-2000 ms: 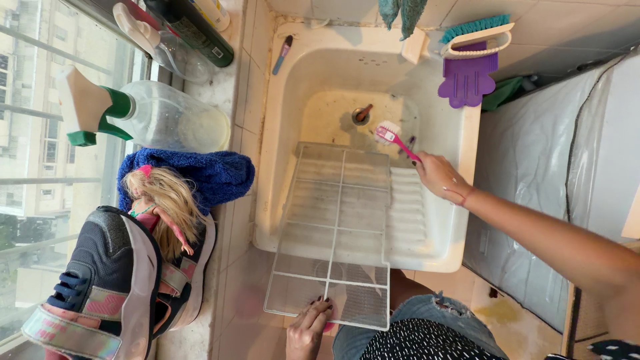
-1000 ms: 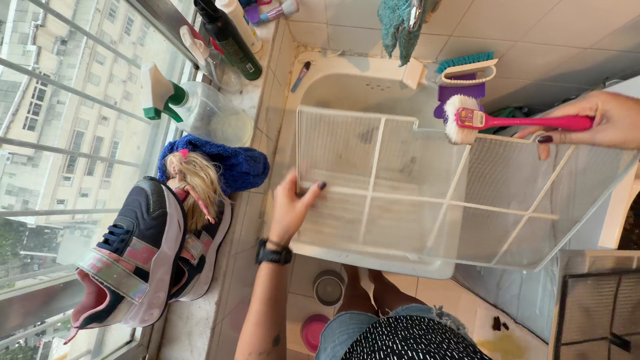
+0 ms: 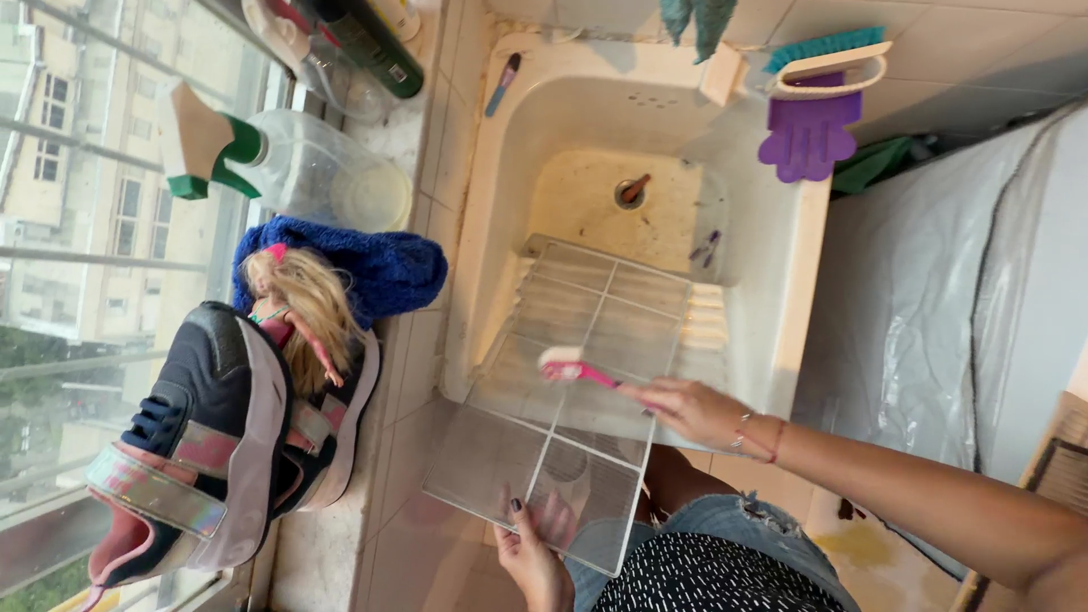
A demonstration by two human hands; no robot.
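Note:
A white-framed mesh filter screen slants from inside the laundry sink over its near edge. My left hand grips the screen's lower end, thumb on top and fingers visible through the mesh. Above the screen's middle, my right hand holds a pink-handled scrubbing brush by its handle; its pale bristle head is over the mesh, and contact cannot be told. A reddish-brown object stands in the drain. A small purple object lies on the sink floor.
On the left windowsill are sneakers, a doll, a blue towel, a spray bottle and a dark green bottle. A teal-bristled brush and a purple scrubber sit at the sink's right corner.
One second ago the screen was raised above the sink, with the brush at its right; now its far end is down in the sink. My left hand has moved to the near end.

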